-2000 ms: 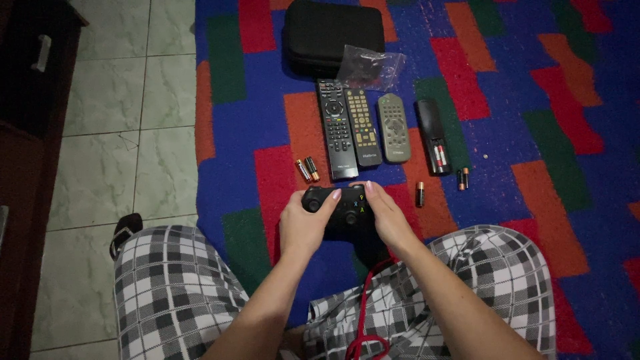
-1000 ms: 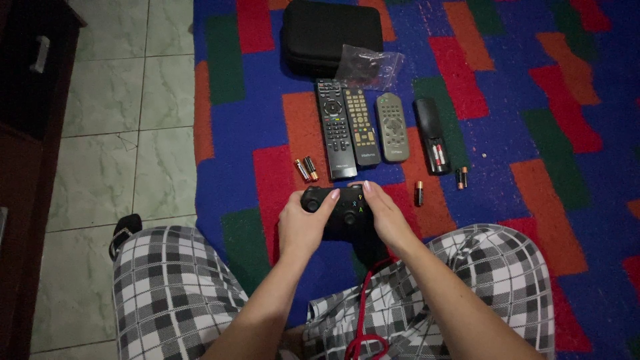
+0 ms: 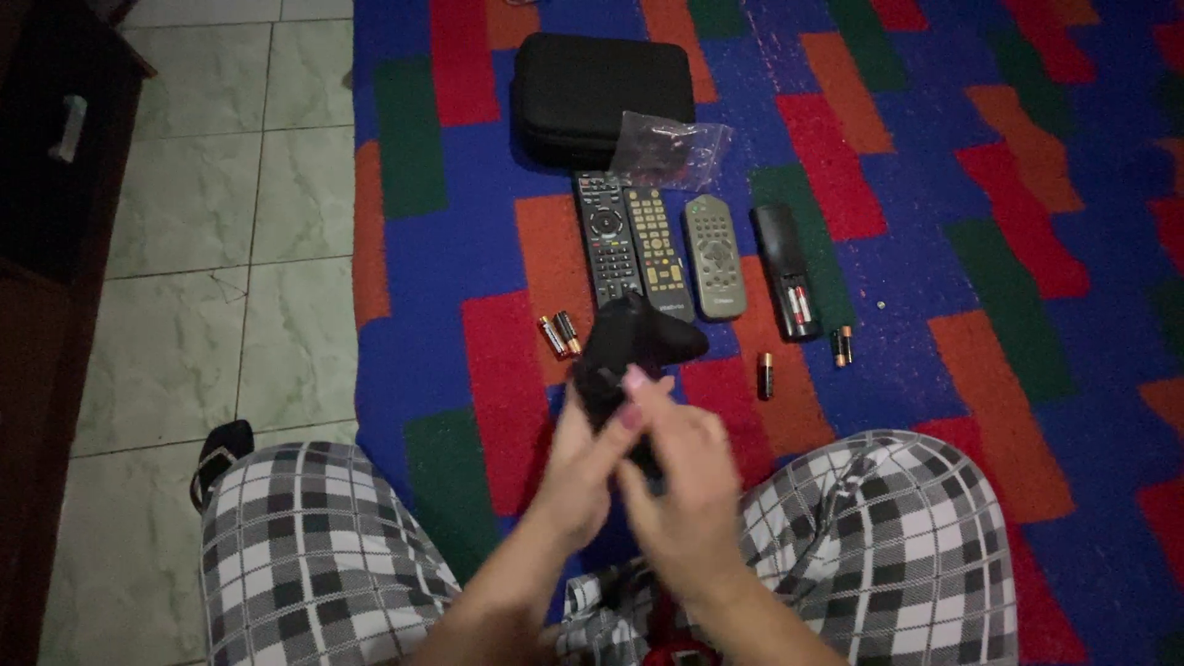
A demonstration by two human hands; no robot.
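A black game controller point(image 3: 629, 347) is tilted up on its side, its underside or back partly in view, blurred by motion. My left hand point(image 3: 578, 467) is closed on its lower left part. My right hand point(image 3: 684, 472) is at its near right side, fingertips against or just over it; which cannot be told for sure. Beyond the controller lie a long black remote control point(image 3: 608, 236), a dark one with yellowish keys point(image 3: 659, 254), a grey one point(image 3: 715, 259) and a black one turned over with its battery bay open point(image 3: 786, 273), two batteries point(image 3: 797, 305) inside.
Two loose batteries point(image 3: 560, 334) lie left of the controller, one point(image 3: 765, 376) to its right and two more point(image 3: 842, 346) beyond. A clear plastic bag point(image 3: 671, 153) rests partly on a black zip case point(image 3: 606, 97). All are on a patterned rug point(image 3: 416, 250). A flip-flop point(image 3: 220, 462) stands on the tiles.
The controller, earlier held level with one hand on each grip, has been turned up on its side. My right hand has come over towards my left hand.
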